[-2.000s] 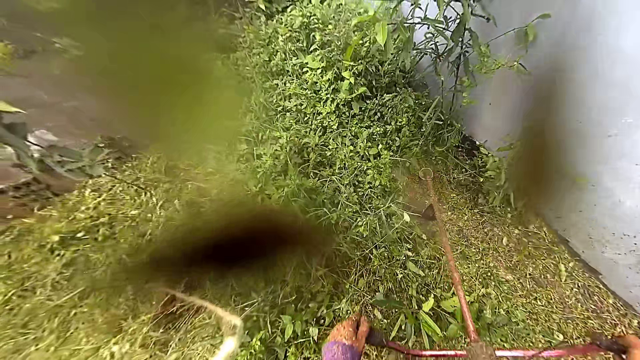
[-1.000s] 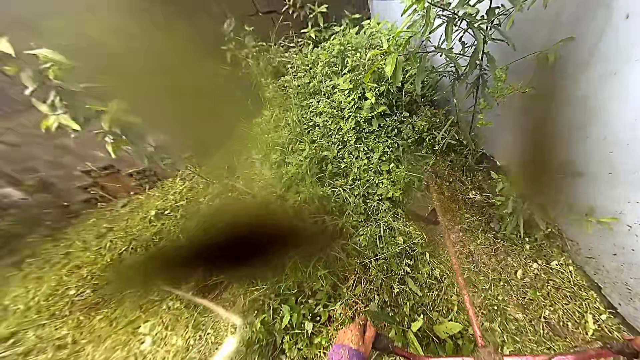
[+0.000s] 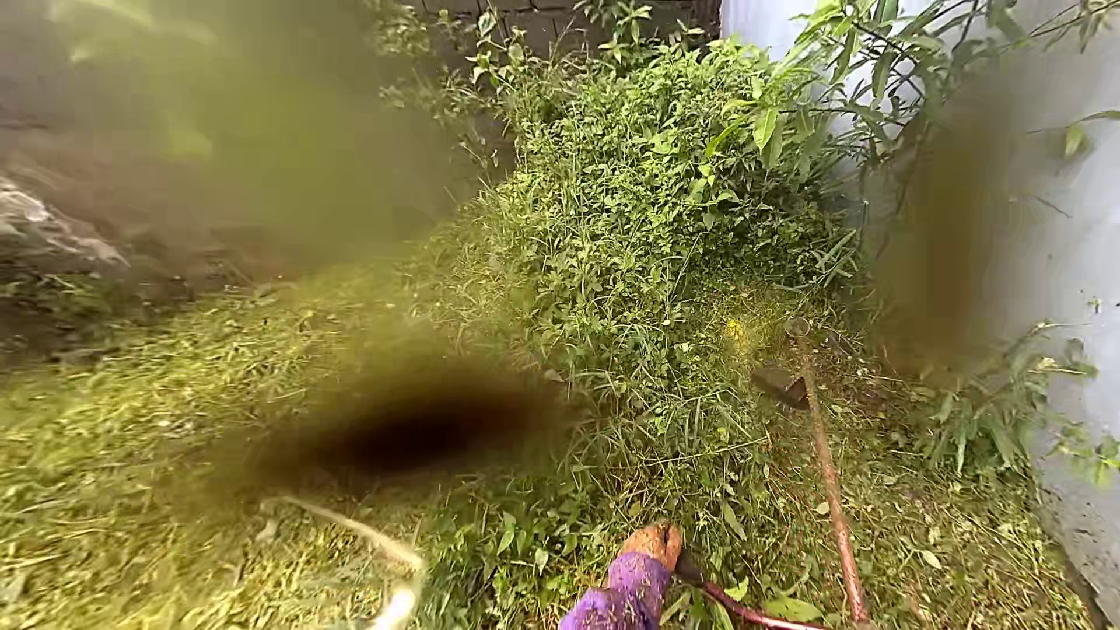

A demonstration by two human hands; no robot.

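My left hand (image 3: pixel 656 542), below a purple sleeve flecked with plant bits, is closed around the dark grip of the red handlebar (image 3: pixel 752 612) of a brush cutter at the bottom edge. The cutter's long red shaft (image 3: pixel 831 481) runs up and slightly left from there. Near its far end a dark guard (image 3: pixel 780 387) sits beside the cutting head (image 3: pixel 797 327), at the right foot of dense green weeds (image 3: pixel 639 210). The blade itself cannot be made out. My right hand is out of view.
A pale wall (image 3: pixel 1067 289) stands along the right, with a leafy branch (image 3: pixel 875 70) hanging before it. Cut grass (image 3: pixel 175 402) covers the ground at left. Brickwork (image 3: pixel 542 26) shows at the back. Dark and greenish smears blur parts of the view.
The view has tilted upward, showing more of the back. My right hand, at the right edge two seconds ago, has left the view. My left hand has stayed on the grip.
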